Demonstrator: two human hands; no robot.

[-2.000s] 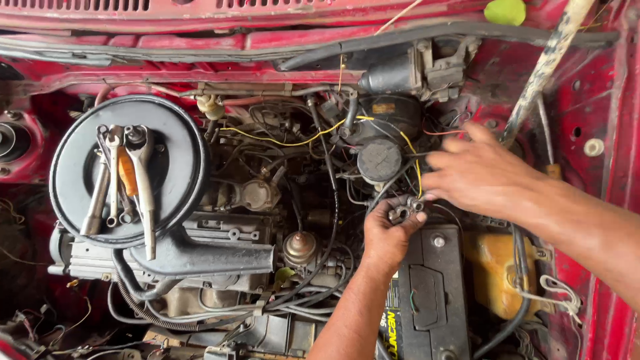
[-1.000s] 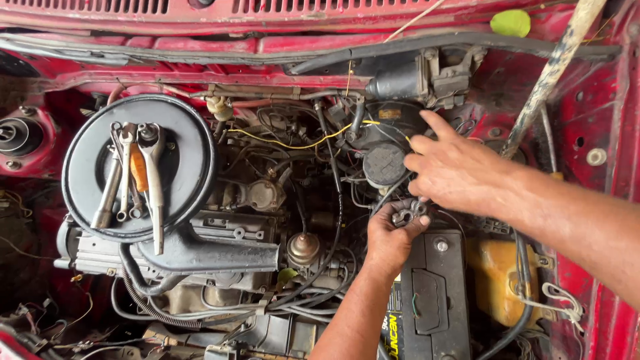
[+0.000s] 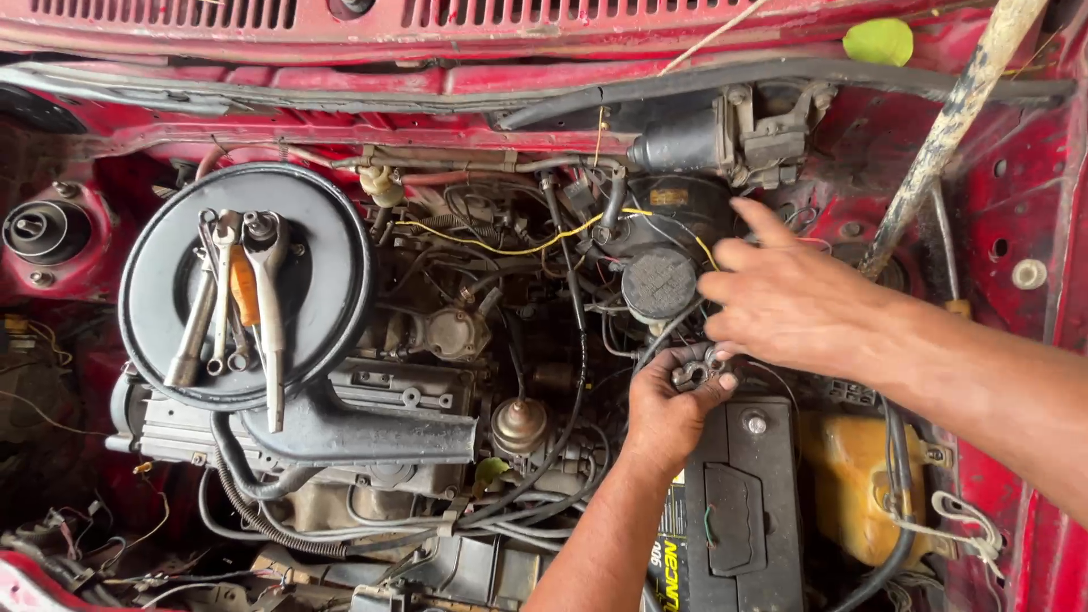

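Note:
My left hand (image 3: 680, 399) grips a metal battery terminal clamp (image 3: 699, 371) just above the back edge of the black car battery (image 3: 756, 510). Above and to its right is my right hand (image 3: 782, 289), its index finger stretched out and its other fingers partly bent; I see nothing held in it. A yellow wire (image 3: 705, 253) runs toward its fingertips, but contact is unclear. The round black cap of the brake fluid reservoir (image 3: 659, 283) sits left of my right hand, in front of the black brake booster (image 3: 680, 212).
Wrenches and a ratchet (image 3: 266, 297) lie on the round air cleaner lid (image 3: 323, 229). A worn prop rod (image 3: 952, 136) slants at the right, above a yellowish plastic reservoir (image 3: 858, 493). Hoses and a black cable (image 3: 578, 297) cross the engine bay. A wiper motor (image 3: 688, 146) sits at the back.
My right hand has lifted away from my left hand, and its index finger now extends. My left hand stays near the back of the battery, still on the clamp.

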